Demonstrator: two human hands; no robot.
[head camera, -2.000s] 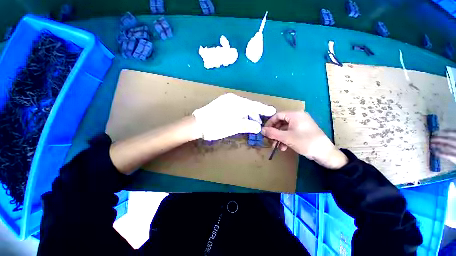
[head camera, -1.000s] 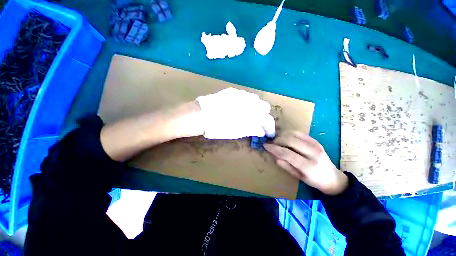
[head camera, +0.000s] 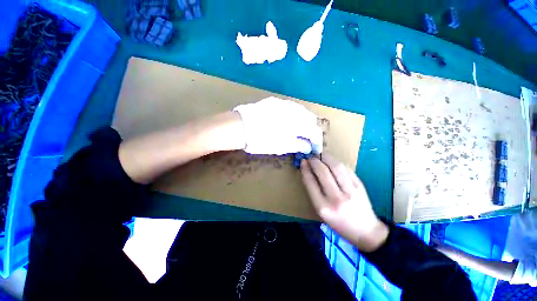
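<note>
A small blue-grey block (head camera: 299, 159) is low over the tan cardboard work mat (head camera: 171, 88), between my two hands. My left hand (head camera: 281, 128), in a white glove, holds the block from above, its fingertips covering the upper part. My bare right hand (head camera: 335, 188) has its fingertips against the block's right and lower side. A bit of dark strap shows at the gloved fingertips; most of it is hidden by the fingers.
Blue bin (head camera: 65, 111) of black straps at left. Pile of blocks (head camera: 158, 29), white crumpled wipe (head camera: 262, 47) and white squeeze bottle (head camera: 310, 41) beyond the mat. Speckled second mat (head camera: 453, 117) with a row of blocks (head camera: 500, 173) at right. Another person's arm (head camera: 480, 261) at lower right.
The view has shifted. The dark strip that stuck out below my right fingers no longer shows. My right hand has closed in on the block from below. The other person's hand has left the row of blocks.
</note>
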